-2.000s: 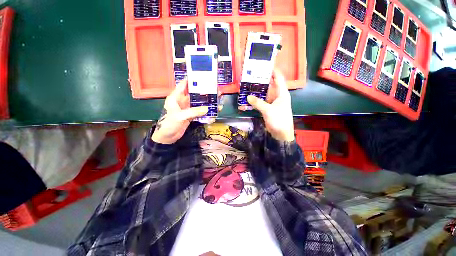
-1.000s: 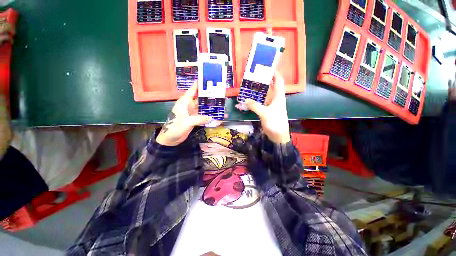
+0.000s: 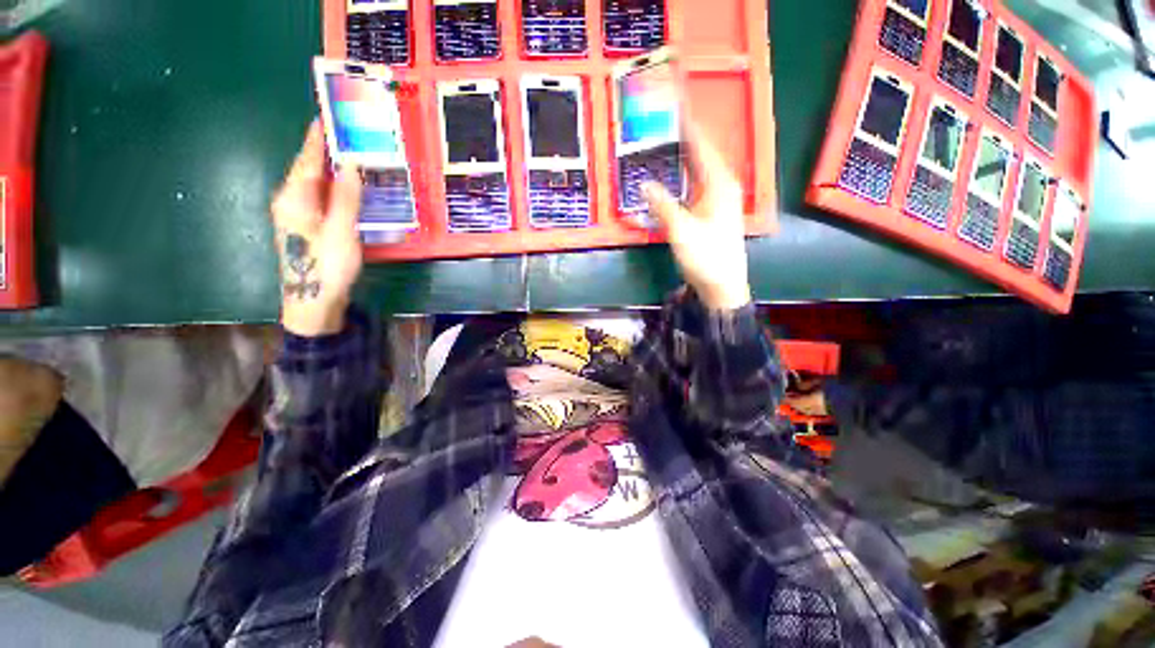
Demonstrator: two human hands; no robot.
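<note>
My left hand [image 3: 321, 222] holds a keypad phone [image 3: 367, 146], tilted, over the front left pocket of the orange-red phone tray [image 3: 532, 244]. Its screen shows a colour gradient. My right hand [image 3: 700, 209] holds another keypad phone [image 3: 650, 133] at the fourth front pocket, its screen also lit in colours. Whether either phone touches its pocket floor cannot be told. Two phones with dark screens lie face up in the pockets between, one at left [image 3: 475, 155] and one at right [image 3: 555, 152]. Several more lie in the back row, cut off by the picture's top edge.
A second phone tray [image 3: 830, 196] with two rows of phones stands angled at the right on the green bench [image 3: 177, 165]. Part of another tray [image 3: 25, 165] shows at the left edge. Red stool parts and parts of other people's clothing show below the bench on both sides.
Both phones have moved from in front of me to over the tray, the left one outward to the left. Their screens changed from blue and white to coloured. The hands have moved apart.
</note>
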